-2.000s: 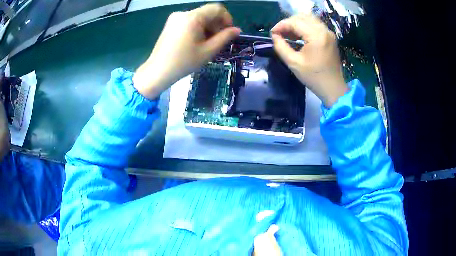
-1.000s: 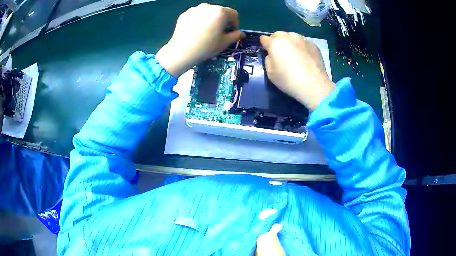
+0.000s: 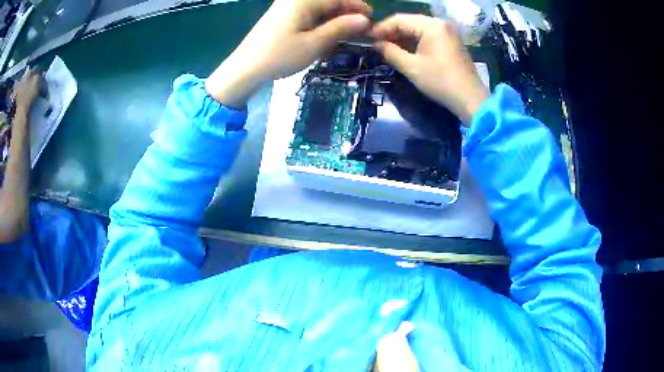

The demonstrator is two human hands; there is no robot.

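The open device unit (image 3: 375,187) lies on a white sheet (image 3: 273,171), its white front edge facing me. The green circuit board (image 3: 320,120) is in its left part and a smooth black module (image 3: 408,127) in its right part. Thin leads of the wire harness (image 3: 357,73) run along its far side. My left hand (image 3: 313,33) and my right hand (image 3: 429,58) meet just above the unit's far edge, fingertips pinched close together. Whether a small thing is between the fingertips cannot be seen.
A clear plastic bag (image 3: 469,18) and a bunch of white-ended leads (image 3: 520,29) lie at the far right of the green bench (image 3: 145,123). At the left, another person's hand (image 3: 29,91) is over a white sheet (image 3: 54,109).
My hands have come up out of the unit's far inner side and closer together. The unit and sheet appear slightly further right. Another person's hand and forearm have appeared at the left.
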